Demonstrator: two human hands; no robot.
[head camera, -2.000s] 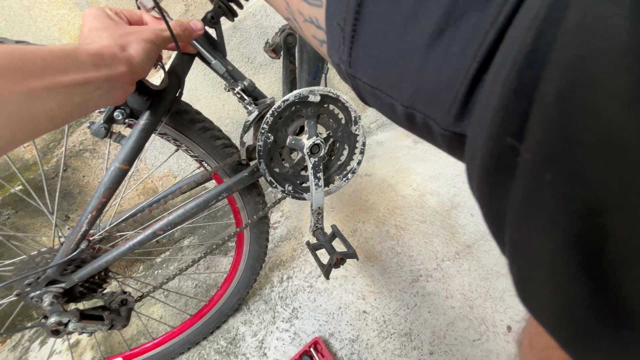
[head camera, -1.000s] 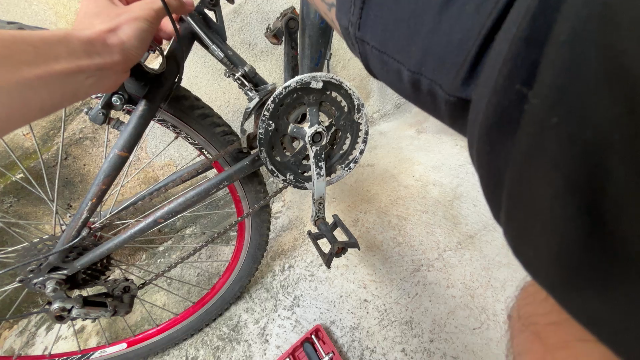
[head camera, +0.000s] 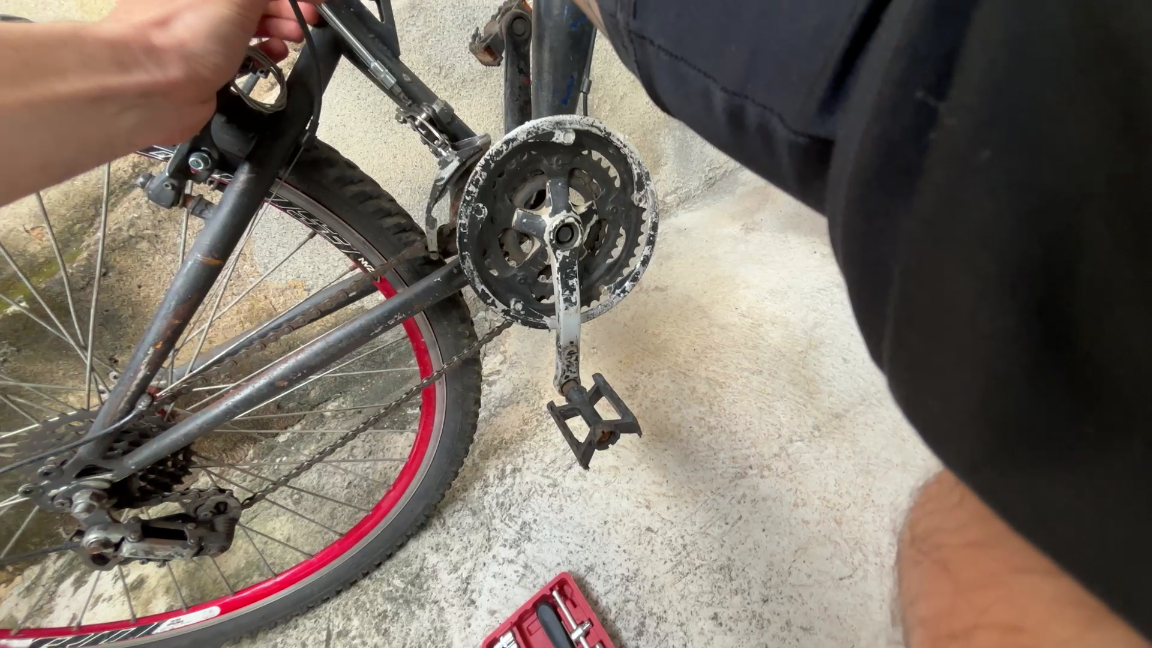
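Note:
My left hand (head camera: 216, 63) reaches in from the upper left, at the top of the bicycle frame (head camera: 238, 216) where the seat stays meet the seat tube. A black cable runs beside its fingers, whose tips are partly cut off by the top edge, so whether they grip anything is unclear. Below and to the right are the front derailleur (head camera: 445, 171) and the chainring (head camera: 477, 243) with worn white edging. The crank arm (head camera: 567, 315) points down to a black pedal (head camera: 594, 418). The rear derailleur (head camera: 162, 531) and chain (head camera: 378, 414) show at lower left. My right hand is out of view.
The rear wheel's red rim (head camera: 418, 360) and knobby tire (head camera: 463, 387) fill the left side. A red tool case (head camera: 531, 616) holding tools lies on the concrete floor (head camera: 738, 432) at the bottom edge. My clothed leg (head camera: 972, 225) takes up the right side.
The view has shifted somewhat, and more of the red tool case shows at the bottom. My left hand stays around the top of the seat stays.

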